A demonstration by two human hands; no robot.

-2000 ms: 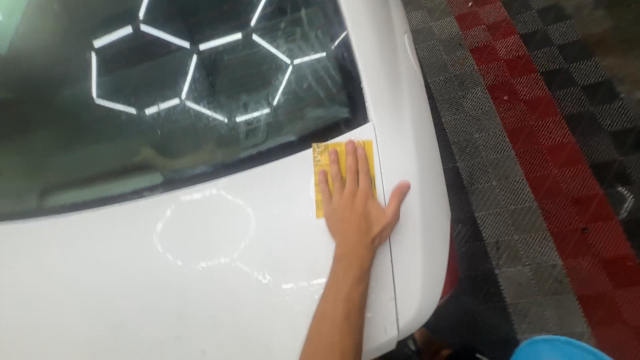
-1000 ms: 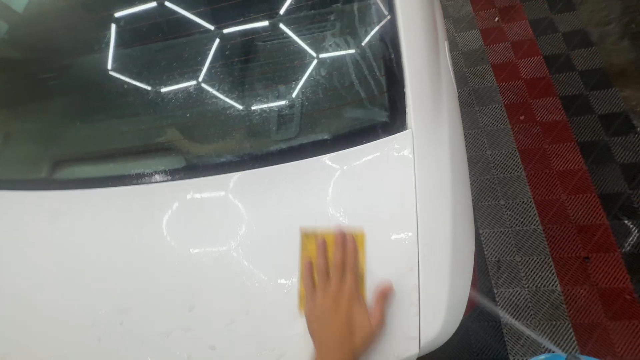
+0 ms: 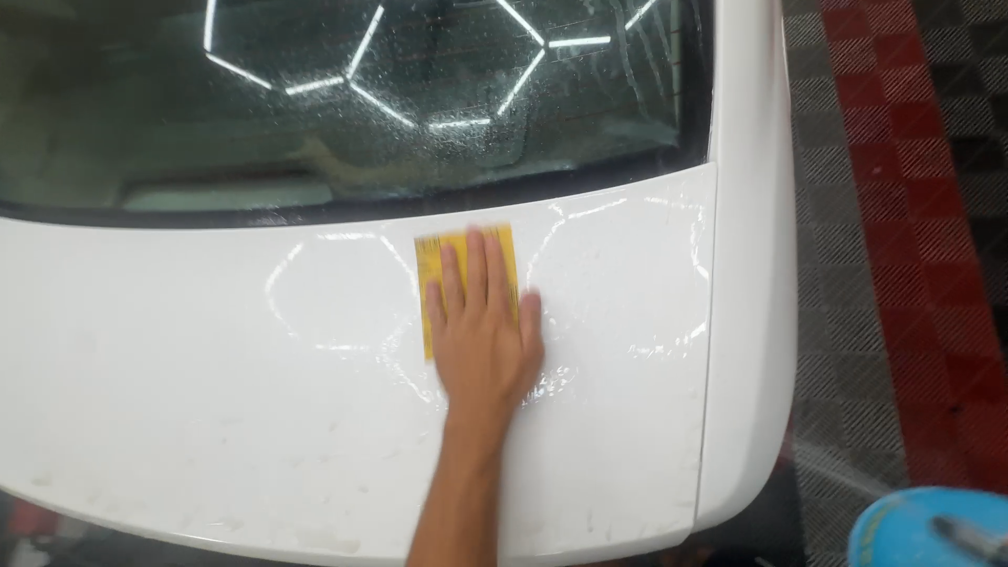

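Note:
My left hand (image 3: 484,339) lies palm down, with its fingers stretched forward, on a thin yellow rectangular sheet (image 3: 429,272) that bears printing. It presses the sheet flat against the wet white trunk lid (image 3: 197,409) of a car, a little below the rear window (image 3: 472,150). The thumb is spread to the right, past the sheet's edge. Water and ring-shaped light reflections show on the paint around the hand. My right hand is not in view.
A seam parts the lid from the white rear fender (image 3: 748,315) on the right. Beyond it lies a grey, red and black tiled floor (image 3: 906,236). A blue bucket or tub (image 3: 929,528), with a dark object over it, stands at the lower right.
My left hand and the yellow sheet have moved left across the lid, from the seam beside the fender. Between the last two frames they have also come nearer the rear window.

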